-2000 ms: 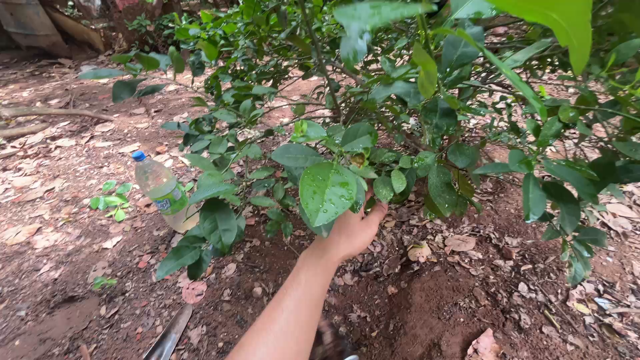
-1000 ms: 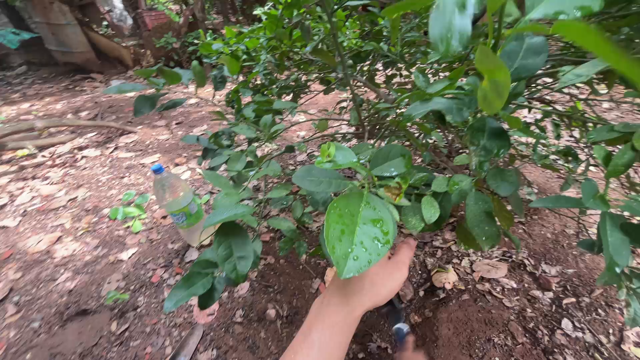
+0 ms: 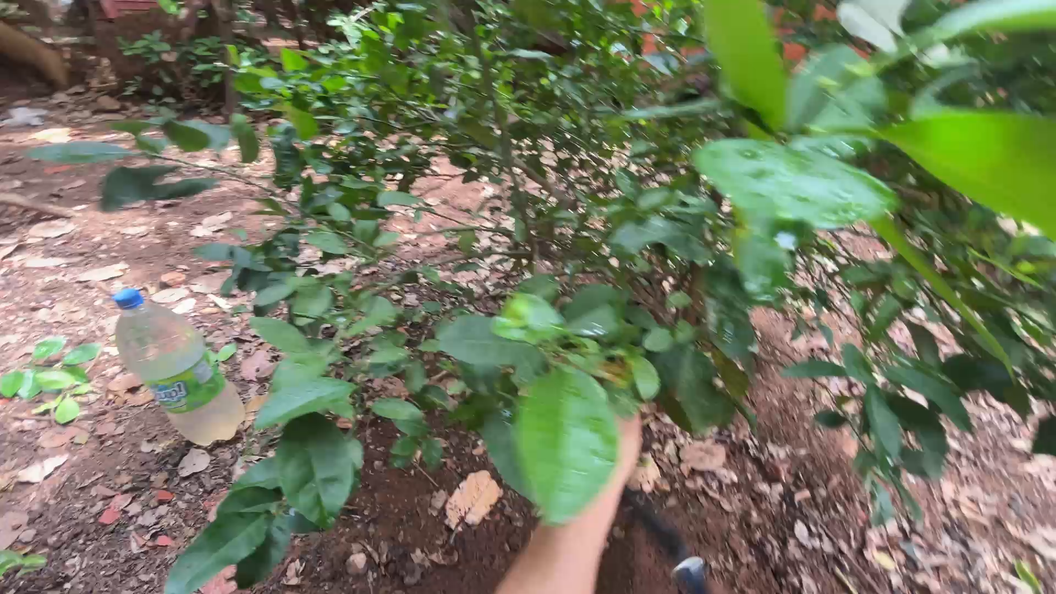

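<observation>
My left hand (image 3: 629, 433) reaches in from the bottom under the leaves of a green shrub (image 3: 569, 330). Its fingers are hidden by foliage, so I cannot tell what they touch. A broad green leaf (image 3: 568, 445) hangs in front of the wrist. Just right of my forearm, a dark, blurred tool (image 3: 656, 524) with a pale, bluish end slants over the soil; no hand shows on it. My right hand is out of view.
A clear plastic bottle (image 3: 186, 375) with a blue cap and cloudy liquid leans on the ground at left. Cut green leaves (image 3: 54, 379) lie beside it. Large blurred leaves (image 3: 792, 181) hang close at upper right. Dry leaves litter the reddish soil (image 3: 396, 528).
My left hand has gone further behind the leaves. A second hand, seen at the bottom edge by the tool one second ago, has left the view. The metal blade at lower left is also out of frame.
</observation>
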